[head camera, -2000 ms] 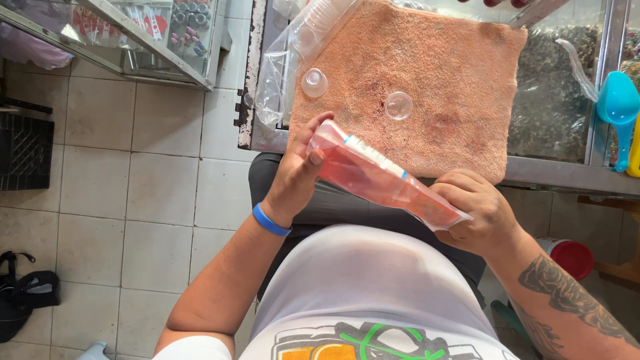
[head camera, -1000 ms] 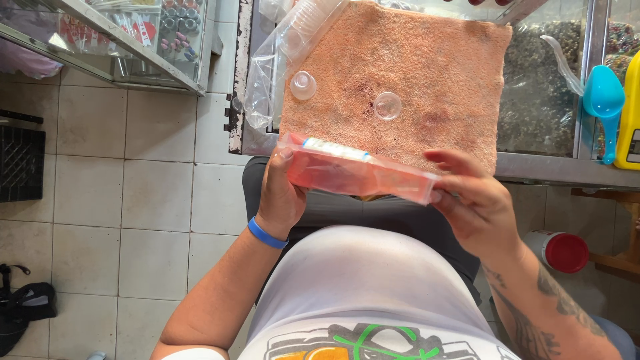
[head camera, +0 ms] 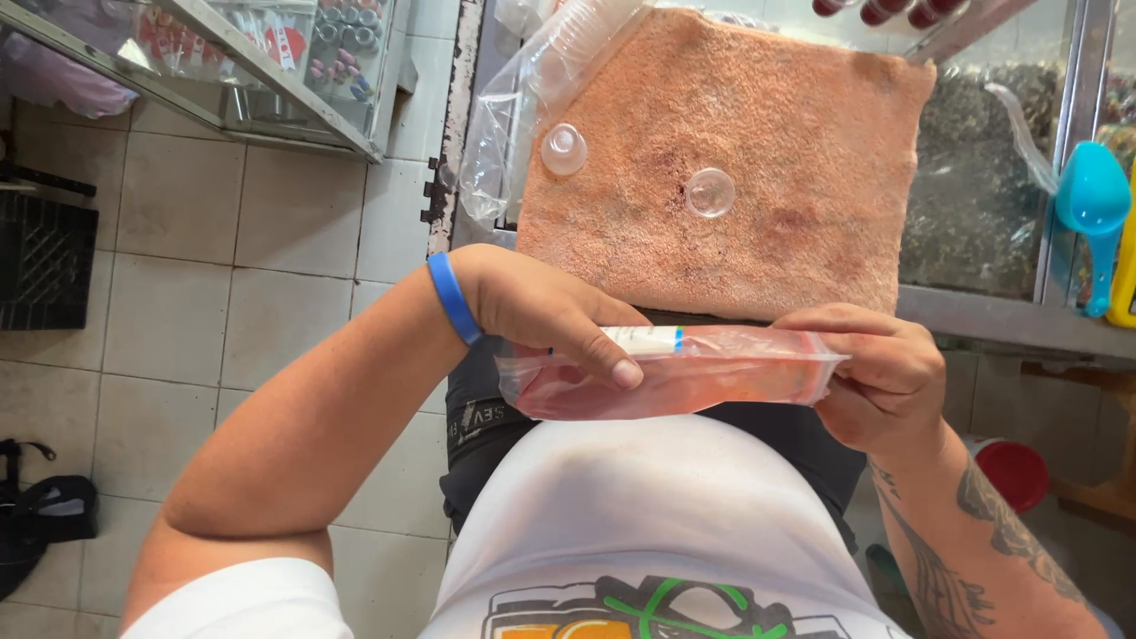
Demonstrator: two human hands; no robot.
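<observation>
A clear plastic bag with red contents and a white label (head camera: 710,377) is held level over my lap. My left hand (head camera: 555,311) wraps over its left part, thumb across the front. At its right end, my right hand (head camera: 874,373) pinches the edge between thumb and fingers. Beyond the bag an orange terry towel (head camera: 799,151) lies on the counter. On the towel rest a clear round plastic cup or lid (head camera: 710,193) near the middle and a small clear plastic cup (head camera: 564,148) at the left. A clear sleeve of stacked plastic cups (head camera: 577,53) lies across the towel's upper left corner.
A turquoise scoop (head camera: 1093,191) and part of a yellow container (head camera: 1125,266) are at the right, beside a glass-topped case (head camera: 985,186). A glass display case (head camera: 266,62) stands at upper left. Below are a black crate (head camera: 44,257) and a red-topped container (head camera: 1012,475).
My left hand has moved from the bag's left end to lie over its top and front. The bag has gone from slanting to nearly level. My right hand remains at the right end.
</observation>
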